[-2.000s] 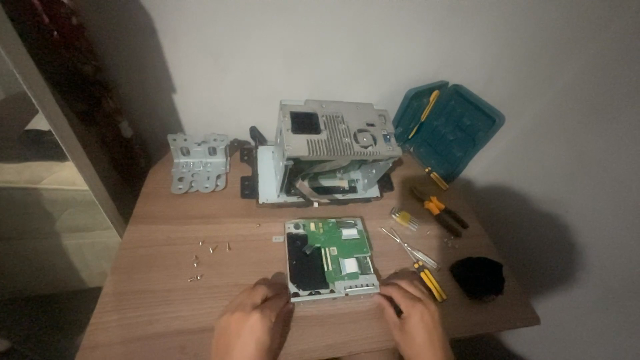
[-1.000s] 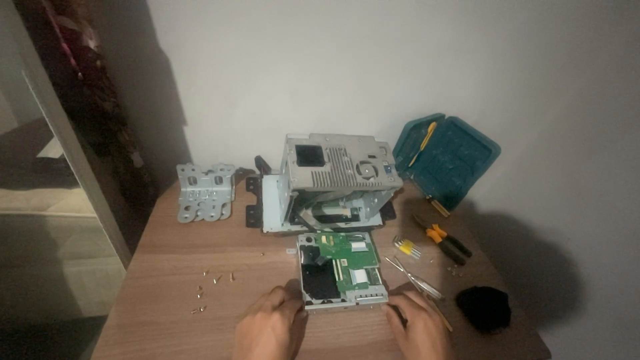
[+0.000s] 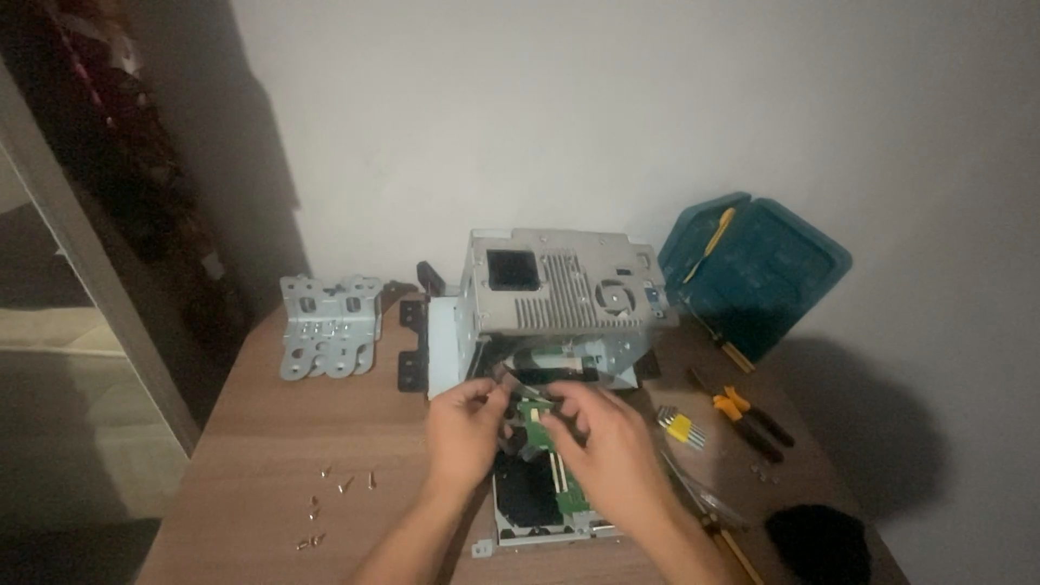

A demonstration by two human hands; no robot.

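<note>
A metal-framed module with a green circuit board point(image 3: 573, 497) lies flat on the wooden table, close in front of a slotted metal chassis point(image 3: 561, 284). Both hands meet at the module's far edge, by the chassis opening. My left hand point(image 3: 467, 431) pinches the left side of a flat ribbon cable point(image 3: 510, 382) that comes from the opening. Thumb and fingers of my right hand point(image 3: 605, 443) are bent close to the cable's right side, above the board; whether they grip it is not clear. The fingers partly hide the cable's end.
A perforated metal bracket point(image 3: 329, 329) and several screws point(image 3: 343, 485) lie on the left. To the right are orange-handled pliers point(image 3: 751, 422), a hex key set in a yellow holder point(image 3: 682, 428), a screwdriver point(image 3: 735, 555), a black cloth-like item point(image 3: 819, 543) and a teal tool case point(image 3: 751, 272) against the wall.
Both hands have moved from the module's near corners up to its far edge and the ribbon cable. The left hand has taken hold of the cable.
</note>
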